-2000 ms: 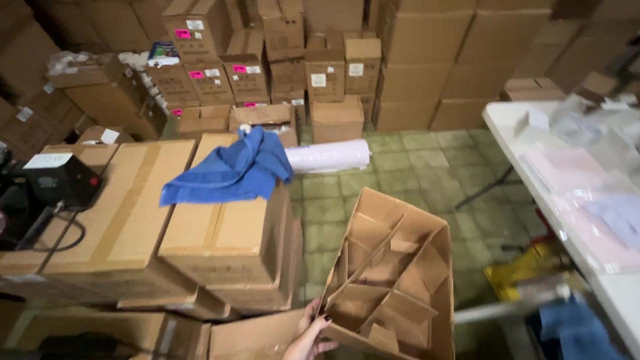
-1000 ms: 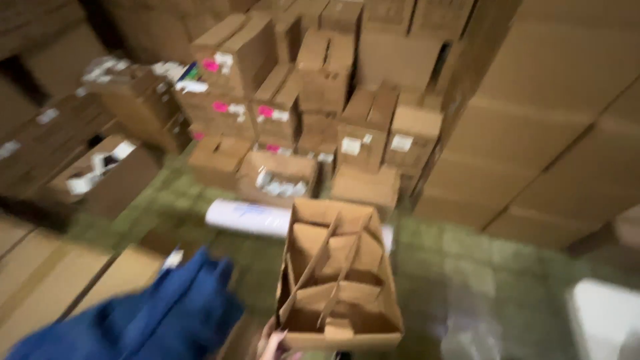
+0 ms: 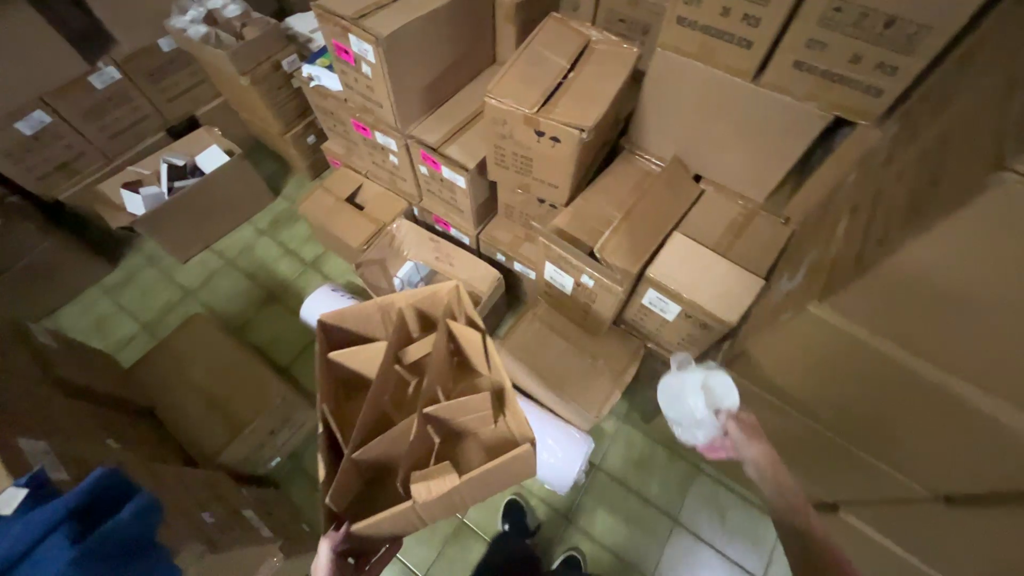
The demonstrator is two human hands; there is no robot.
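Note:
My left hand [image 3: 352, 552] grips the near lower corner of an open cardboard box [image 3: 480, 472] that has crossed cardboard dividers inside. The box is tilted toward me, and no goods show in its compartments. Out to the right, my right hand [image 3: 726, 438] holds a rounded, translucent white item [image 3: 698, 400], perhaps plastic; its exact kind cannot be told. Beyond the divided box lies a white wrapped roll [image 3: 556, 448] on the tiled floor, partly hidden by the box.
Stacked cartons [image 3: 552, 112] rise ahead, with a cardboard wall of boxes [image 3: 904, 400] at right. An open carton [image 3: 200, 196] with white small boxes stands at left. A blue cloth [image 3: 80, 528] lies lower left. My shoes [image 3: 516, 512] are on the floor.
The view has swung right, toward the stacked cartons. My right hand has come into view with the white item. My left hand still holds the divided box.

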